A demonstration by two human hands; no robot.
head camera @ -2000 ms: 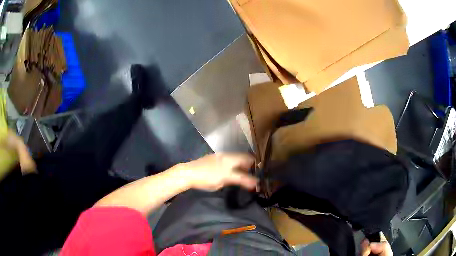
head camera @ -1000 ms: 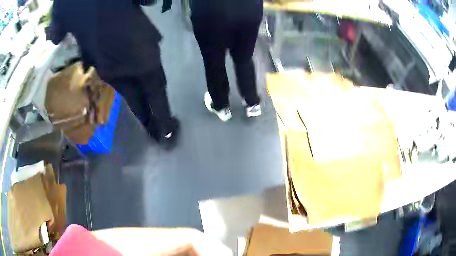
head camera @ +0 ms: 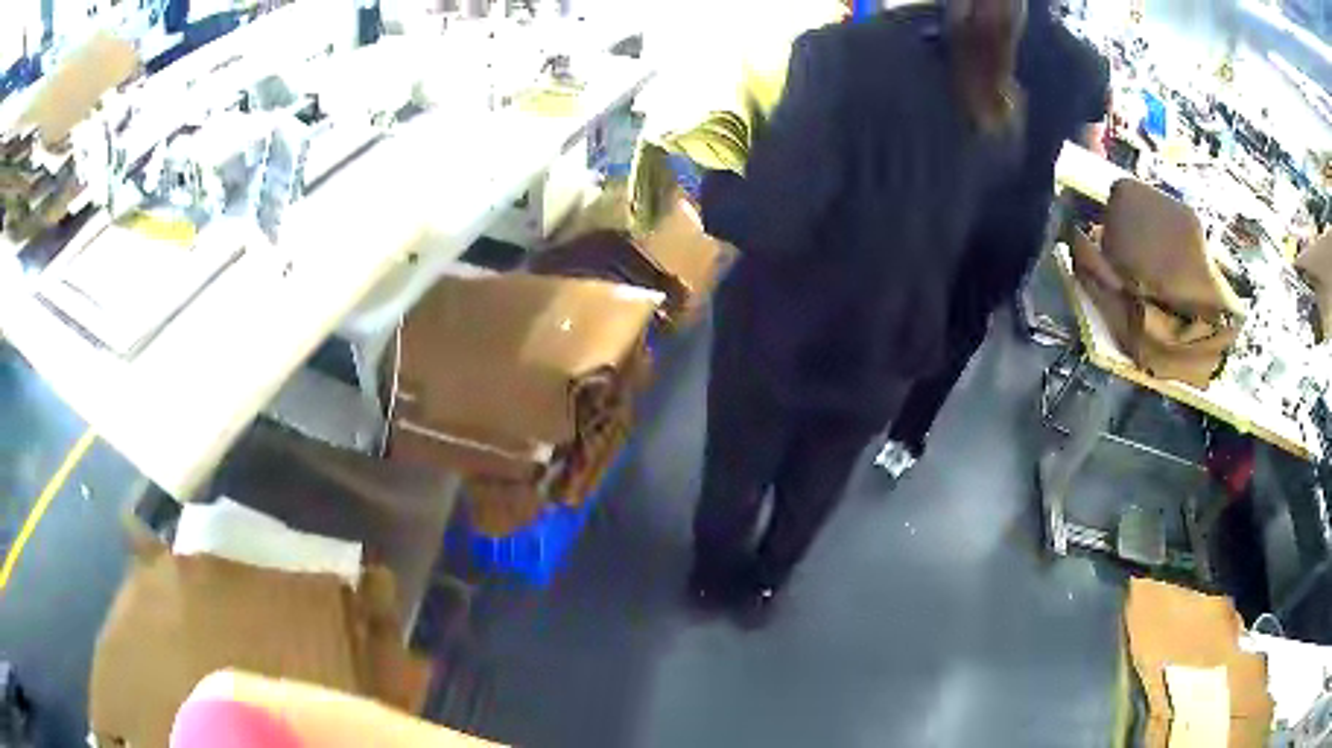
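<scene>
Neither of my hands is in view. Only my left forearm and part of a pink-red sleeve show at the bottom left edge, with the hand cut off below. Nearest is a stack of brown cut panels with a white slip on top, at the lower left. A larger pile of brown panels lies beyond it, above a blue bin. No black bag can be made out.
Two people in dark clothes stand in the grey-floored aisle, one overlapping the other. A long white table runs along the left. On the right, a table holds brown panels, and another brown stack is at the lower right.
The view has swung up and left from the lap, black bag and near brown panels. My left hand has left the picture; the people now appear larger and right of centre.
</scene>
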